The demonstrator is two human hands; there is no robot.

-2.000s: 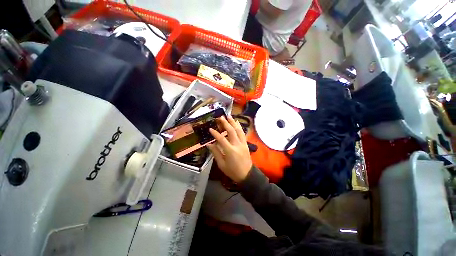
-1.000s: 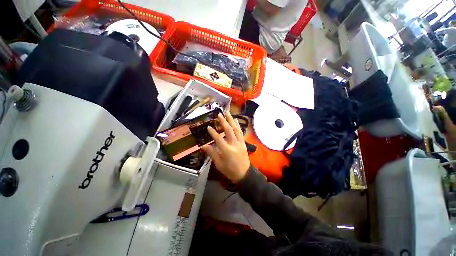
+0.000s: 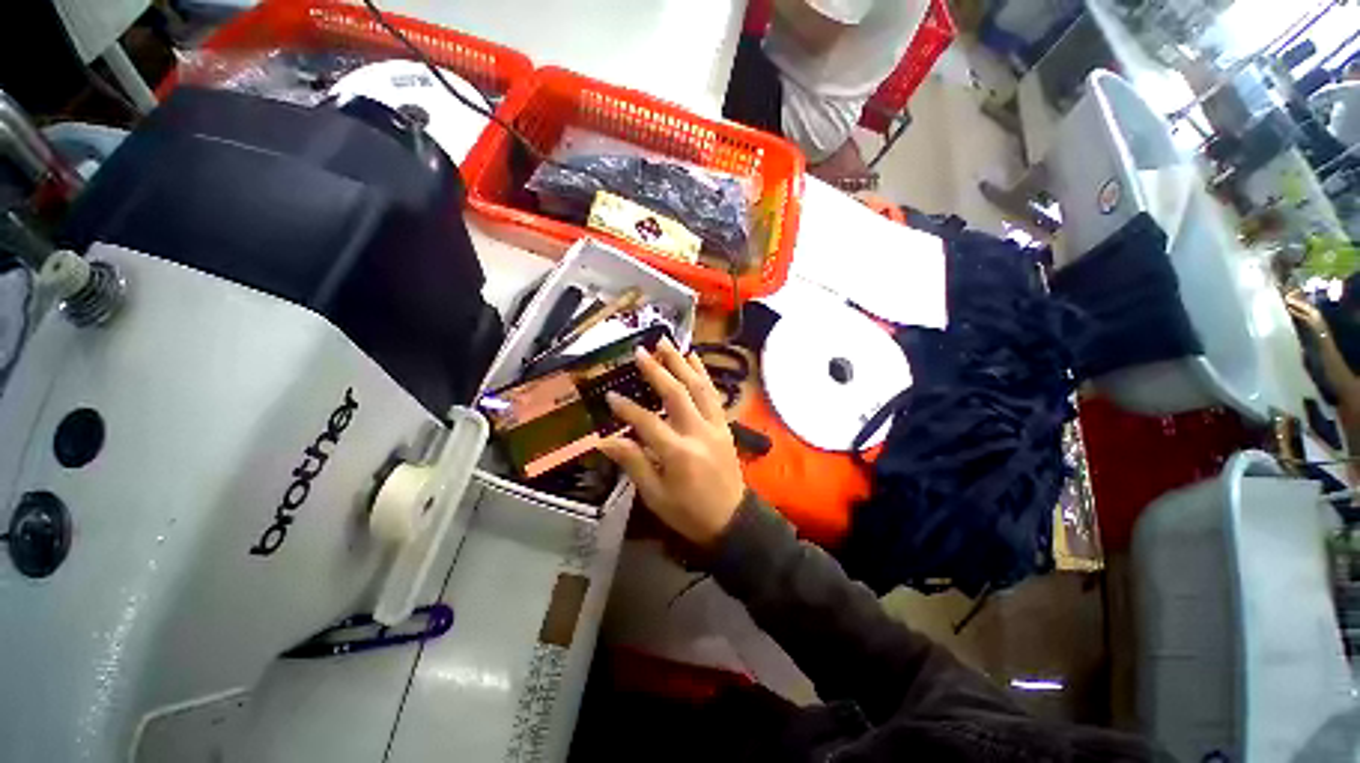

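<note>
A smartphone with a lit picture rests tilted on the white accessory tray. My right hand is bare and reaches in from the lower right in a dark sleeve. Its fingers are apart, with the fingertips on the right part of the phone's screen, and it does not grip the phone. My left hand is not in view. Small tools lie in the tray, partly hidden under the phone.
The brother sewing machine fills the left, with purple-blue snips on its bed. Orange-red baskets stand behind the tray. A white disc, black scissors loops and navy strips lie right. A person sits beyond.
The view shifts slightly. My right hand stays at the phone; its fingers have moved a little over the screen. The phone stays on the tray.
</note>
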